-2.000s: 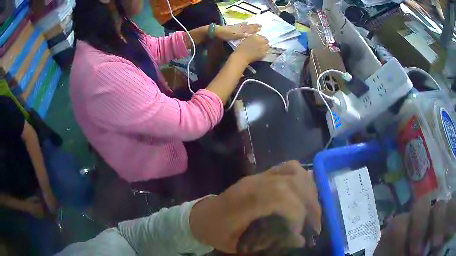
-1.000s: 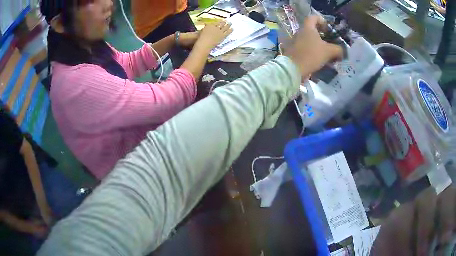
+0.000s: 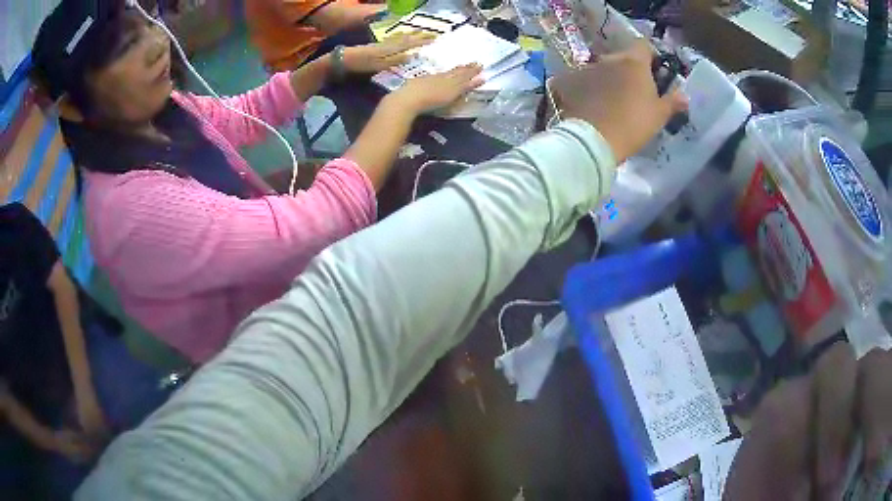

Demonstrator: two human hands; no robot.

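My left hand [image 3: 618, 98] reaches over the far end of a white power strip [image 3: 675, 147]. Its fingers are bent around a small dark object [image 3: 667, 70] there; whether they grip it is unclear. My right hand [image 3: 826, 431] is blurred and cut off at the lower right, beside the blue tray [image 3: 602, 367]; what it holds, if anything, cannot be told. A printed white sheet [image 3: 667, 377] lies in the tray, with more paper below it. A clear pack with a red label [image 3: 782, 245] and blue oval stands at the tray's far right.
A person in pink [image 3: 225, 240] sits at the left, both hands on a paper stack [image 3: 469, 59]. A white cable [image 3: 235, 113] hangs before them. Crumpled white paper [image 3: 533, 362] lies left of the tray. Another person's arms show at far left, and an orange sleeve [image 3: 293, 34] at the top.
My left hand moved from beside the tray up and away to the power strip, then stayed near it. The neighbour shifted left in view and a hand slid over the papers.
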